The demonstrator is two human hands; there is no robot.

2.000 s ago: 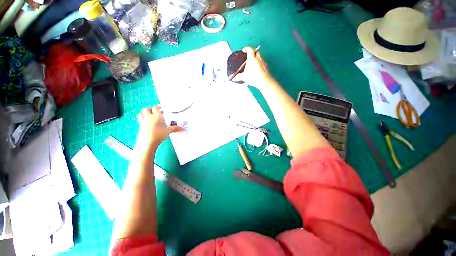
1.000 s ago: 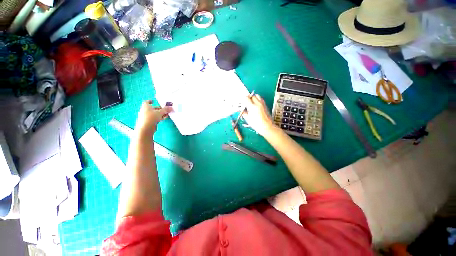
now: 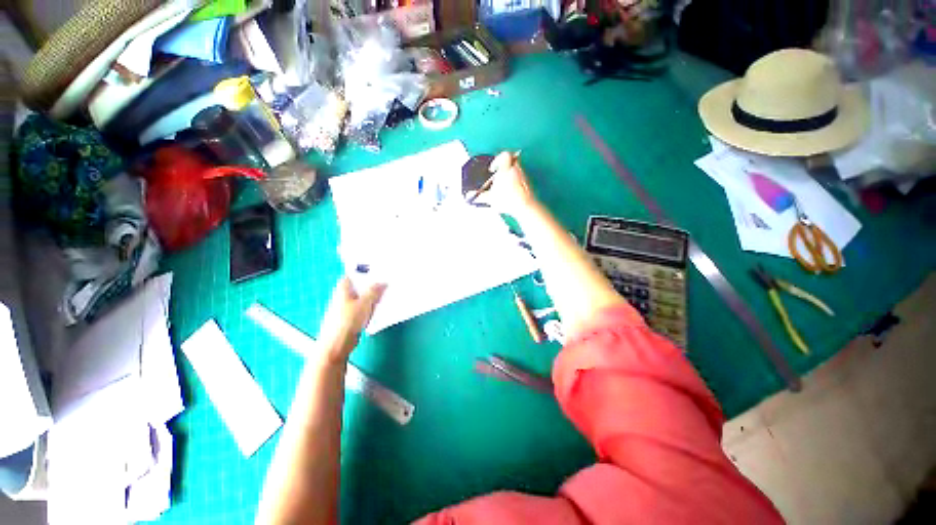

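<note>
A large white sheet [image 3: 436, 251] lies on the green cutting mat, with small blue marks near its upper part. My right hand [image 3: 506, 185] is at the sheet's upper right edge and holds a thin brownish pencil [image 3: 482, 191], its tip low near the sheet. A dark brown disc [image 3: 472, 172] lies beside it, partly behind the hand. My left hand [image 3: 354, 313] rests at the sheet's lower left edge with fingers apart and nothing visible in it. A tiny dark piece [image 3: 362, 269] lies on the sheet just above it.
A calculator [image 3: 638, 269] is right of my right forearm, partly covered. A long steel ruler [image 3: 718, 282], pliers [image 3: 788, 308], scissors [image 3: 815, 246] and straw hat [image 3: 785, 103] are at right. A graduated ruler [image 3: 380, 395], white card strip [image 3: 232, 388], phone [image 3: 254, 244] and paper pile [image 3: 108, 379] are at left.
My right hand has moved from the sheet's lower right up to the dark disc, pencil still in it. The sheet's lifted lower edge now lies flatter. The camera view has shifted.
</note>
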